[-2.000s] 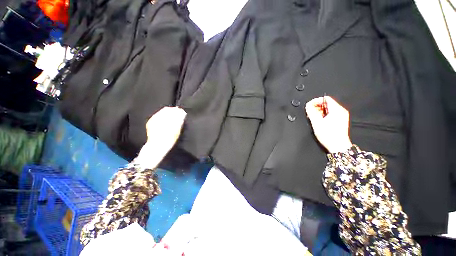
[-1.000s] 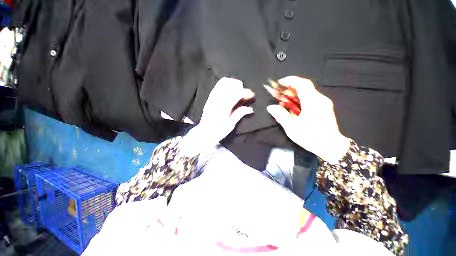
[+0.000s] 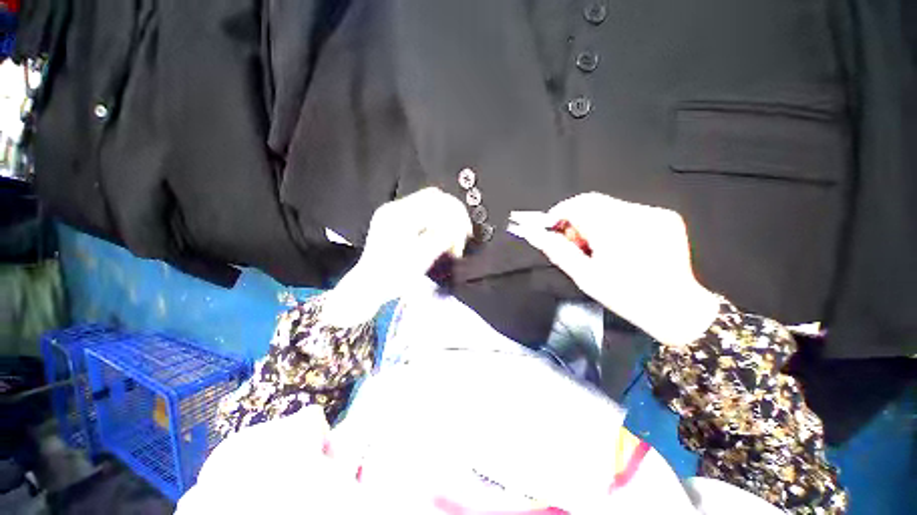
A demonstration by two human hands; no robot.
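Note:
A black suit jacket (image 3: pixel 744 231) lies spread in front of me, with front buttons (image 3: pixel 579 106) in a row and a pocket flap (image 3: pixel 756 146). My left hand (image 3: pixel 420 236) is closed on the end of a black sleeve (image 3: pixel 452 131), beside several close-set cuff buttons (image 3: pixel 475 197). My right hand (image 3: pixel 623 251) holds thread snips (image 3: pixel 571 236) with a red handle. Their pale blade tips point left toward the cuff buttons, a little apart from them. The fingers hide most of the snips.
Other black jackets (image 3: pixel 191 131) lie at the left, one with a pale button. Blue wire crates (image 3: pixel 151 387) stand at the lower left on the worn blue floor (image 3: pixel 131 287). My white apron fills the lower middle.
Since the earliest frame both hands have come together at the jacket's lower edge. The cuff buttons now show beside my left hand, and the snips' tips now point left. The view has shifted.

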